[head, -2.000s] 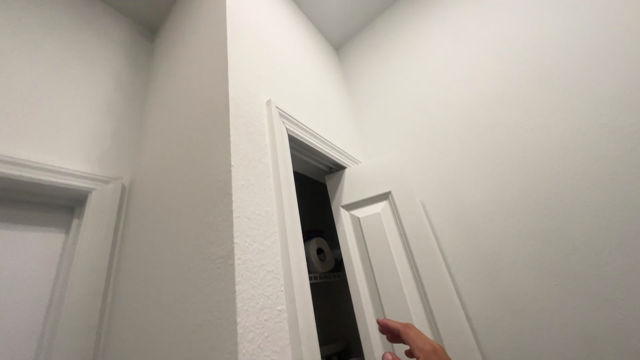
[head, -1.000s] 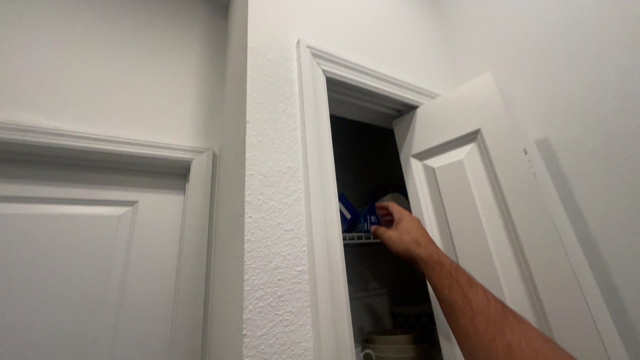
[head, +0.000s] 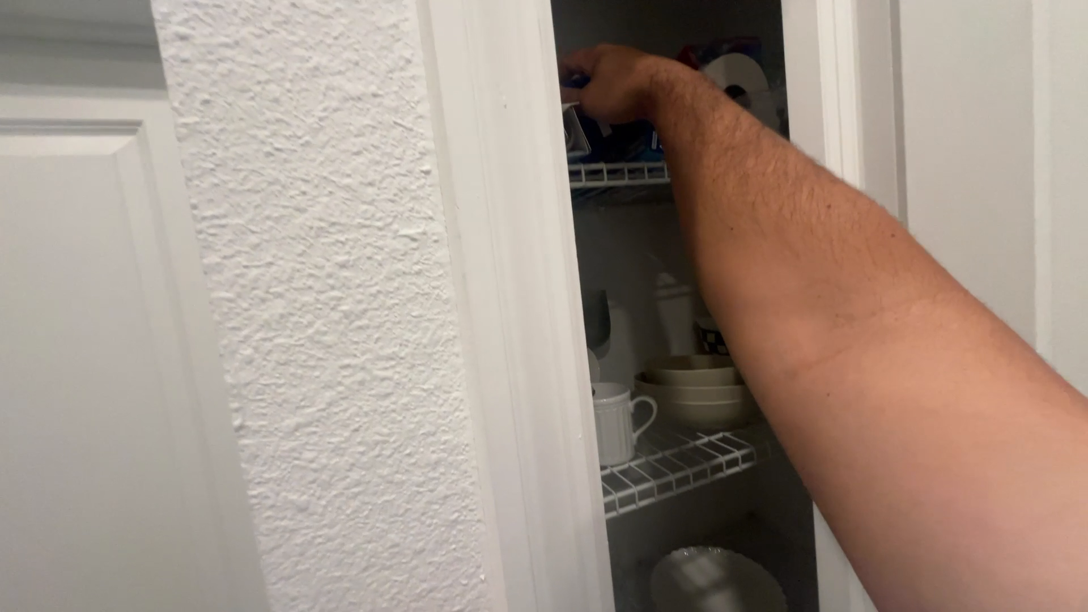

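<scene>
My right hand (head: pixel 614 83) reaches through the closet doorway to the left side of the upper wire shelf (head: pixel 620 176). Its fingers are partly hidden by shadow and the door frame, so whether they grip anything cannot be told. Just below the hand are a small box with a pale open-looking end (head: pixel 575 134) and dark blue packages (head: pixel 625 143). A paper roll (head: pixel 738 78) stands behind my wrist, to its right. My left hand is not in view.
A lower wire shelf (head: pixel 680 467) holds a white mug (head: pixel 614 422) and stacked beige bowls (head: pixel 690 398). Under it is a scalloped-rim dish (head: pixel 716 582). The door frame (head: pixel 518 297) and textured wall (head: pixel 340 297) border the opening on the left; the white door (head: pixel 969 127) is at right.
My right hand has gone from in front of the door to inside the closet, then to the left side of the upper shelf. The view has moved much closer to the shelves.
</scene>
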